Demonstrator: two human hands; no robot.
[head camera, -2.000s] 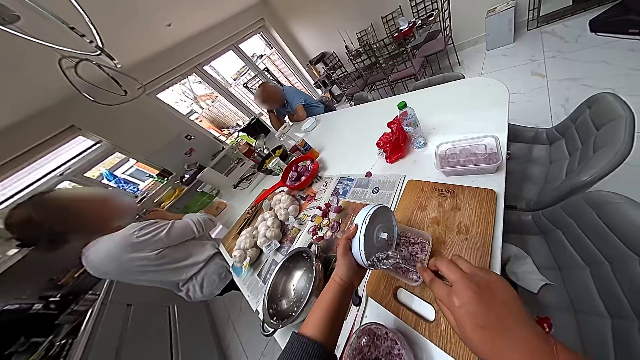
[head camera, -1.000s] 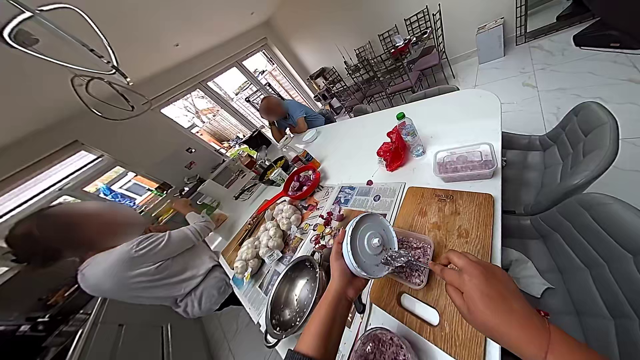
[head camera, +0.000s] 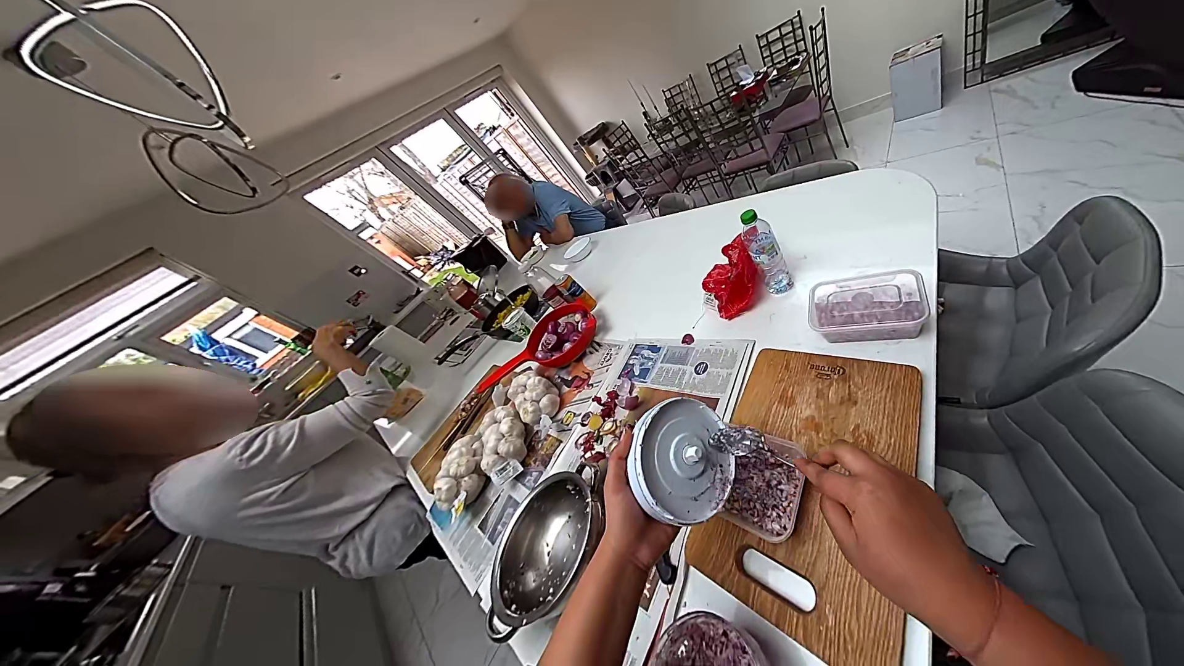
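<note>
My left hand (head camera: 638, 518) grips a white round chopper bowl (head camera: 680, 461) from its left side, tilted so the inside with its central post shows. In my right hand (head camera: 869, 527) is a metal spoon (head camera: 745, 441), its bowl at the chopper bowl's right rim, with bits of chopped onion on it. Below the spoon, a clear plastic tub (head camera: 786, 518) of chopped red onion stands on a wooden cutting board (head camera: 837, 416). A steel colander (head camera: 546, 546) with onion bits inside is left of my left hand.
Garlic bulbs (head camera: 504, 435), onion peelings (head camera: 601, 421) and a red strainer of onions (head camera: 564, 338) lie on or beside newspaper (head camera: 689, 365). Further off are a lidded tub (head camera: 869, 305), red bag (head camera: 733, 277) and bottle (head camera: 764, 254). A person (head camera: 277, 472) stands at left; another (head camera: 555, 208) sits beyond.
The chopper bowl has tilted so more of its inside shows, and the spoon has moved to its right rim. The person at left has raised an arm.
</note>
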